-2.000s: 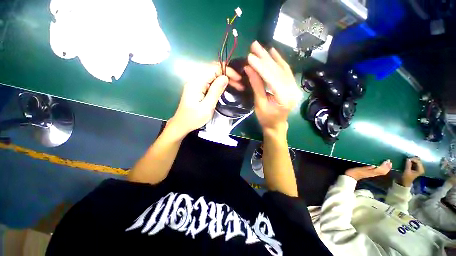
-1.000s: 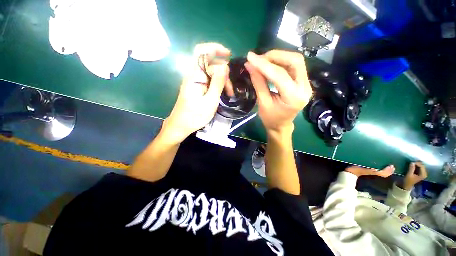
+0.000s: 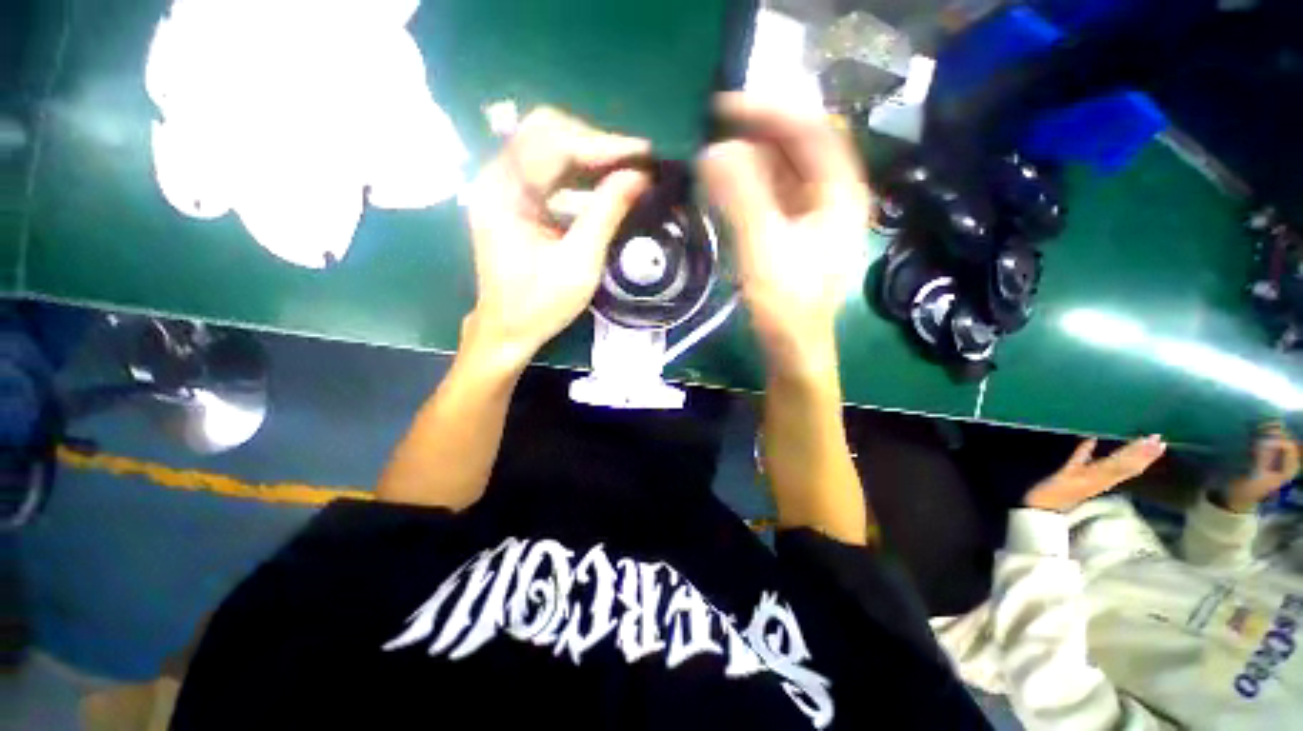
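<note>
The black round housing (image 3: 660, 271) stands on its white mount (image 3: 627, 374) at the bench's front edge, a pale round part in its middle. A white cable lead (image 3: 703, 327) curves beside it. My left hand (image 3: 550, 214) is at the housing's upper left, fingers curled. A small white plug (image 3: 502, 117) of the wire harness sticks out behind it; the wires are mostly hidden. My right hand (image 3: 786, 200) is blurred at the upper right, its fingers curled round a dark bar, seemingly the electric screwdriver (image 3: 737, 60), cut off by the top edge.
White covers (image 3: 300, 129) overlap on the left. Black ring parts (image 3: 965, 279) are heaped on the right. The screw feeder (image 3: 865, 64) and a blue parts bin (image 3: 1100, 132) are behind them. Another person's hand (image 3: 1093, 471) is at the bench edge, lower right. A metal stool (image 3: 215, 393) is below left.
The wires that stood up from my left hand are now mostly hidden, with a plug showing at left. A dark bar has appeared at my right hand. The housing's round middle now shows.
</note>
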